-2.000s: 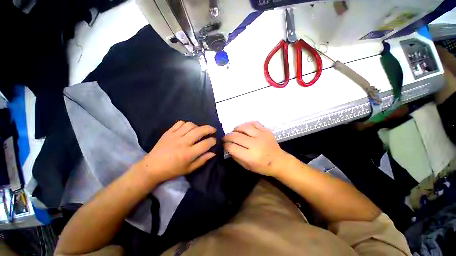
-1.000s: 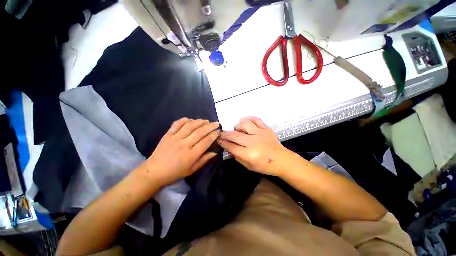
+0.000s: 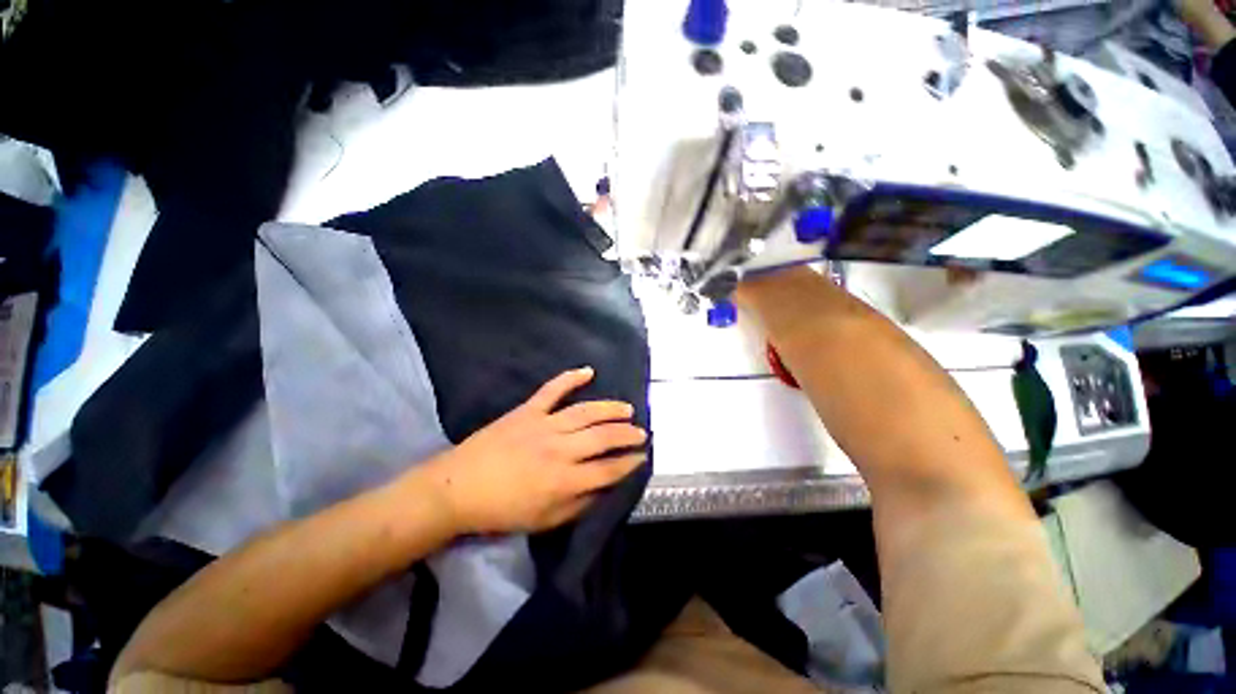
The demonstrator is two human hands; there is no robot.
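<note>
Black cloth lies on the white table left of the needle area and hangs over the front edge, with a light grey panel on it. My left hand rests flat on the black cloth near its right edge, fingers slightly apart. My right forearm reaches under the arm of the white sewing machine. My right hand is mostly hidden behind the machine head. A small skin-coloured patch beyond the cloth's back corner may be its fingertips.
A red scissor handle shows beside my right forearm. A green strip lies at the table's right. The ruler-marked edge runs along the front. Dark cloth is piled at the back left.
My right hand has left the cloth edge and gone forward under the machine arm. The view has shifted to show more of the machine. My left hand stays on the cloth.
</note>
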